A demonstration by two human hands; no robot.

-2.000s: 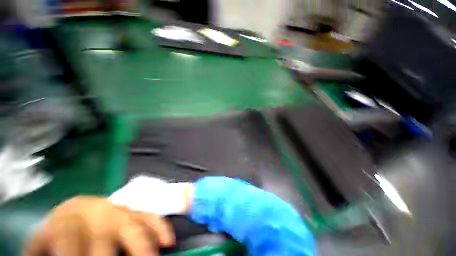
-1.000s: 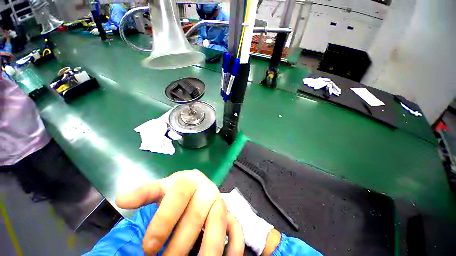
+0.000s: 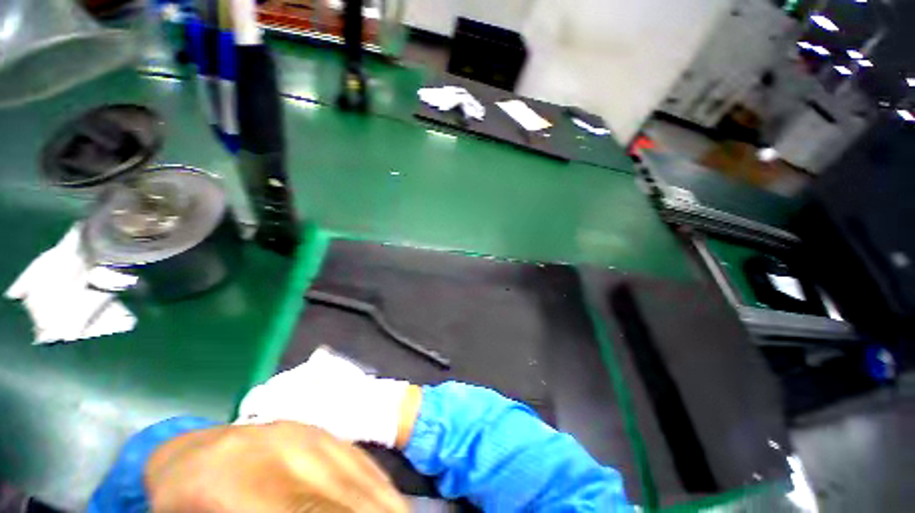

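My bare left hand [image 3: 276,471] is blurred at the bottom edge, in front of my white-gloved right hand [image 3: 326,401]. The two hands overlap; their fingers are mostly hidden, and I cannot tell whether either grips anything. Blue sleeves show on both arms. A black brush [image 3: 376,319] with a long curved handle lies on the black mat [image 3: 482,311], just beyond the gloved hand.
A round metal can [image 3: 186,245] with a raised dish [image 3: 100,145] stands at left beside a crumpled white cloth [image 3: 70,291]. A dark upright holder [image 3: 263,160] stands behind the mat. A black foam block [image 3: 702,371] lies right. White pieces lie on a far black mat [image 3: 482,135].
The view has turned right, so the can and brush have shifted left in the picture and the foam block shows. My left hand now sits lower and its fingers are less visible.
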